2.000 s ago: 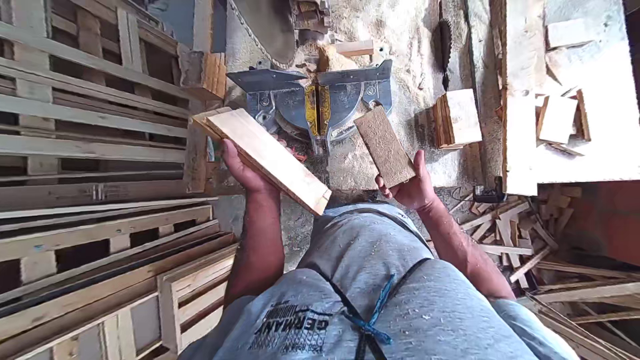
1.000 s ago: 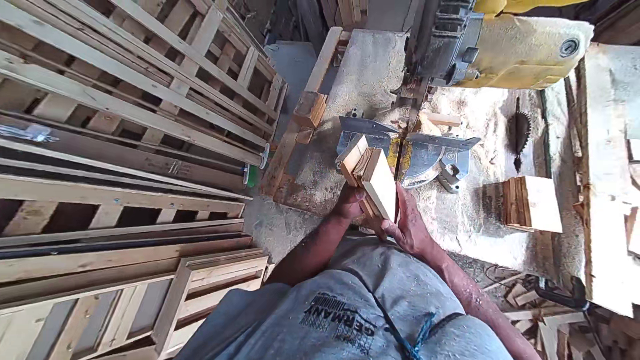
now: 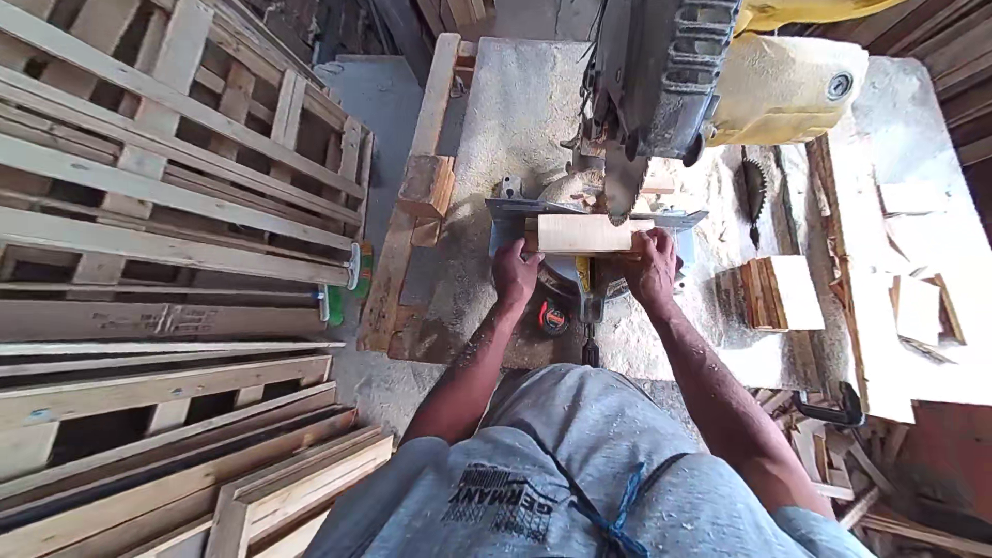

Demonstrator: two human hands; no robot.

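A short stack of wooden boards [image 3: 585,233] lies crosswise on the miter saw's base, near its metal fence [image 3: 511,206]. My left hand [image 3: 517,271] grips the stack's left end, and my right hand [image 3: 652,263] grips its right end. Just beyond the boards, the toothed circular blade [image 3: 622,182] of the miter saw hangs close to their far edge; whether it touches them I cannot tell. The saw's yellow motor housing [image 3: 787,89] is at the upper right. Below the stack, a red and black tape measure [image 3: 552,317] lies on the dusty bench.
Cut wood blocks [image 3: 802,293] stand stacked to the right, with a loose saw blade [image 3: 753,190] beyond them. A black clamp [image 3: 833,407] holds the bench's right front edge. Pallets [image 3: 170,186] and boards fill the left side. Another block [image 3: 426,184] rests on the bench's left rail.
Two seconds ago each hand held separate boards apart; one second ago the boards were together, tilted before my body. Now they lie level at the saw, a hand at each end.
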